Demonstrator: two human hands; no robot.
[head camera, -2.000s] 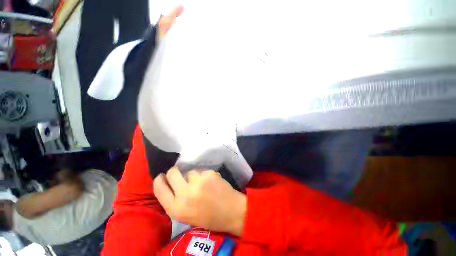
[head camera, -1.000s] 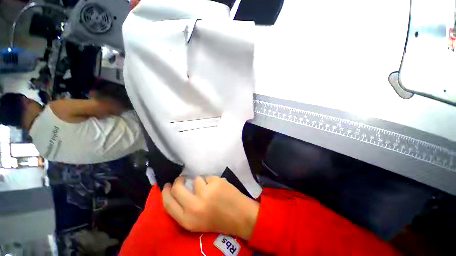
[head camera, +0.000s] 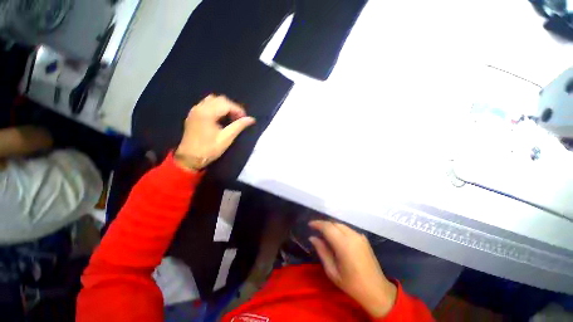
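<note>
A large matte-black cut panel (head camera: 188, 69) lies over the left part of the white machine table, with another black piece (head camera: 317, 34) at its upper right. A narrow white piece (head camera: 278, 41) shows between them. My left hand (head camera: 217, 129) is over the black panel, fingers curled and thumb apart, with nothing visible in it. My right hand (head camera: 352, 258) is in front of the table's front edge, thumb and fingers apart, seemingly empty. Two white strips (head camera: 227, 216) show against dark cloth below the table edge.
The white table (head camera: 327, 144) has a printed ruler (head camera: 458, 236) along its grey front edge. Part of the sewing machine (head camera: 556, 104) stands at the right rim. Another person's pale shirt (head camera: 47, 195) and arm show at the left, below grey machinery (head camera: 60, 75).
My right hand has let go of the pale panel side, which is no longer spread in front of me. My left hand is now visible over black cloth. The view has swung.
</note>
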